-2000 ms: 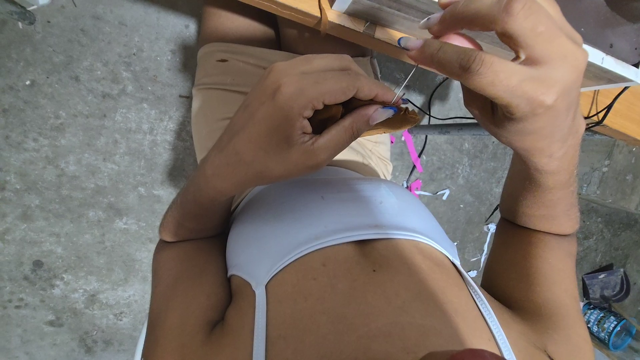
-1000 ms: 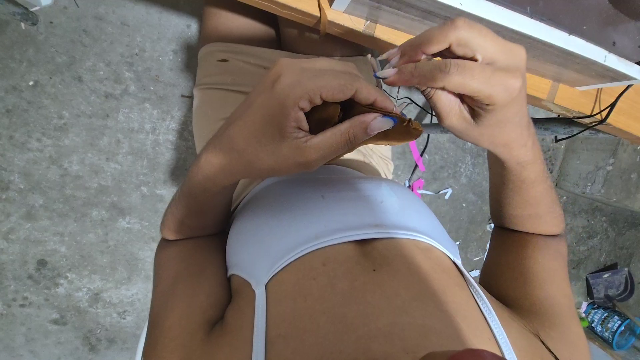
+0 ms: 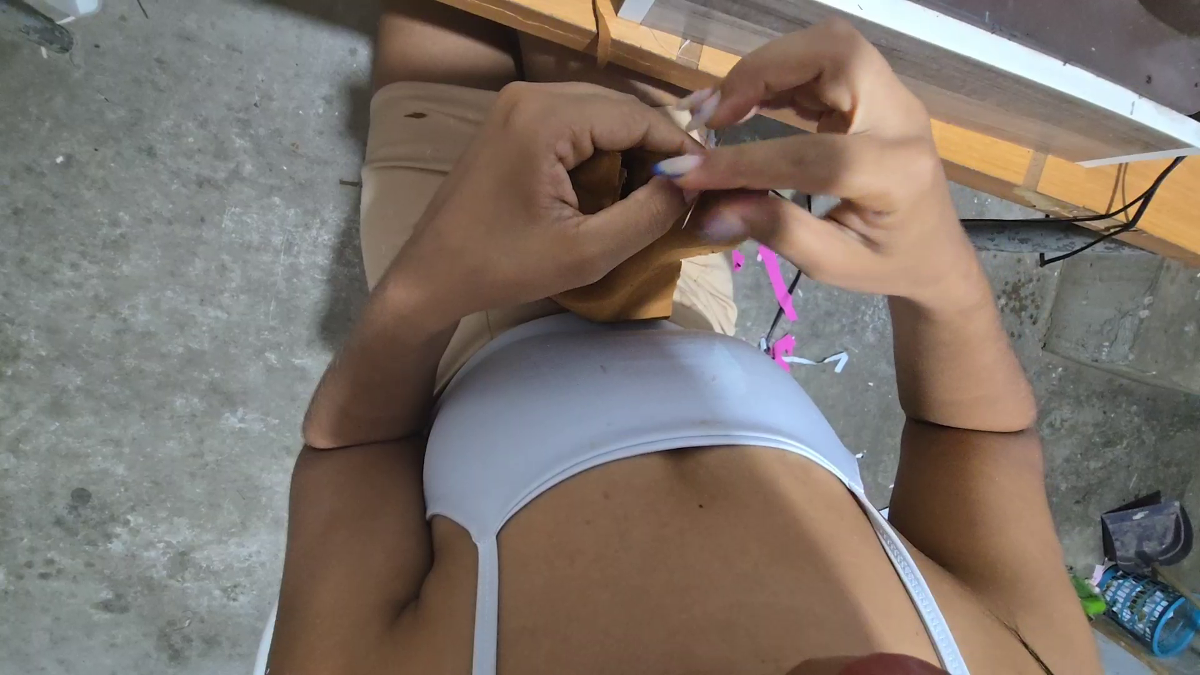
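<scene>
My left hand (image 3: 572,197) is closed on a piece of brown leather-like material (image 3: 637,286), held above my lap. The material is folded, and part of it hangs below my left thumb. A thin needle (image 3: 691,208) points down past the tip of that thumb, against the material. My right hand (image 3: 825,159) is at the right edge of the piece, its fingertips close around the needle's upper part. Fingers of both hands hide where the needle meets the material, and the right fingertips are slightly blurred.
A wooden table edge (image 3: 994,169) with a white-edged panel (image 3: 1022,70) runs across the upper right. Black cables (image 3: 1116,216) hang beneath it. Pink scraps (image 3: 776,281) lie on the concrete floor (image 3: 178,281). A blue plastic basket (image 3: 1148,609) stands at the lower right.
My right hand has come down from higher at the right to meet my left hand. More of the brown material now shows below my left thumb.
</scene>
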